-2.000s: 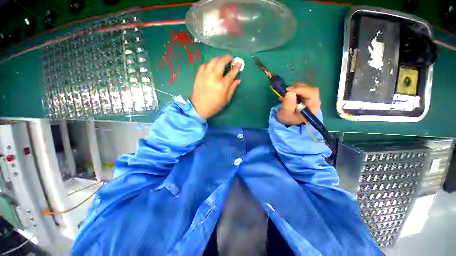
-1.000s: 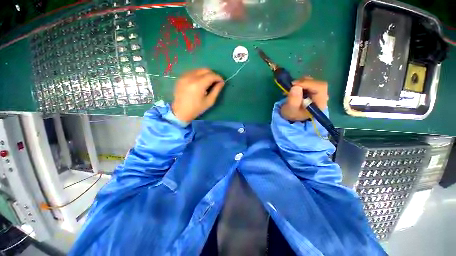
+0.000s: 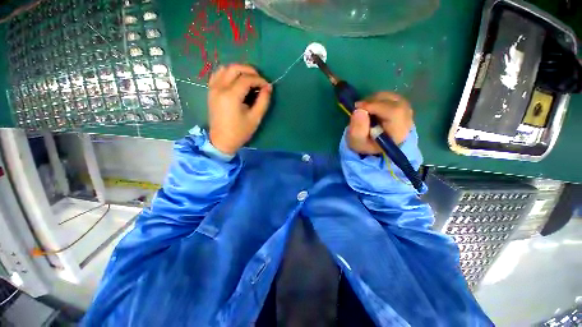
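Observation:
My right hand holds the dark soldering iron like a pen, its brownish tip over the round white disc. My left hand pinches the thin solder wire, which runs from the fingertips up to the disc. The disc lies on the green mat in front of both hands. A small dark silvery part shows on the disc, partly covered by the tip. Whether tip and wire touch the part is too small to tell.
A clear blister tray lies at left, red lead wires beside it. A clear hood hangs over the far edge. A metal-rimmed stand tray with a yellow sponge piece is at right. Stacked filled trays stand below the bench edge.
The iron's tip has moved left onto the disc area. My left hand first left the disc, baring it, and now stretches the wire to it. The view has shifted, moving the hood up and right.

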